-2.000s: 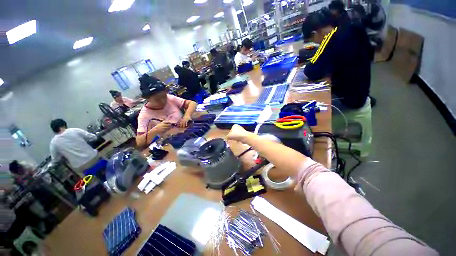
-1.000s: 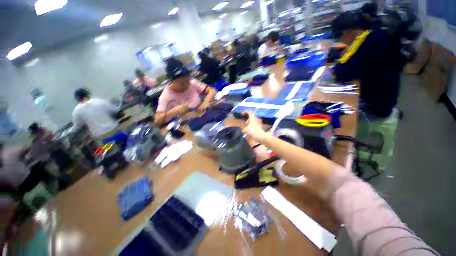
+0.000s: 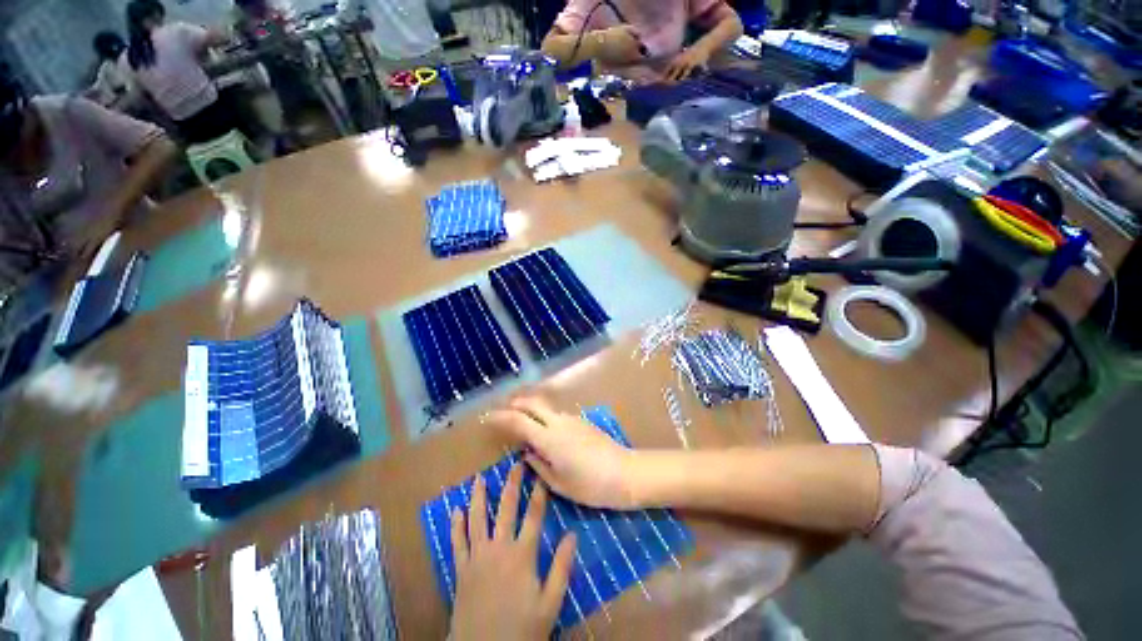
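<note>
A bright blue cell panel (image 3: 626, 545) with thin pale lines lies on the table in front of me, partly hidden by both hands. My left hand (image 3: 507, 564) lies flat on its left part with fingers spread, holding nothing. My right hand (image 3: 570, 457) reaches in from the right and rests over the panel's upper part, its fingertips at the far left edge. Whether it pinches something small there cannot be told. Two dark cell stacks (image 3: 461, 344) lie on a pale mat beyond the hands. A loose pile of short ribbon pieces (image 3: 726, 366) lies right of them.
Curved panel stack (image 3: 269, 407) at left; long ribbon bundle (image 3: 336, 579) near left hand. White strips (image 3: 812, 382), tape roll (image 3: 877, 322), iron stand (image 3: 764, 294) with a dark iron, grey machine (image 3: 739, 188) and black box with cables at right. A small blue cell stack (image 3: 466, 218) and a seated person are farther back.
The view has swung down and to the left. My right hand has come back from beside the grey machine to the blue panel. My left hand and the panel now show.
</note>
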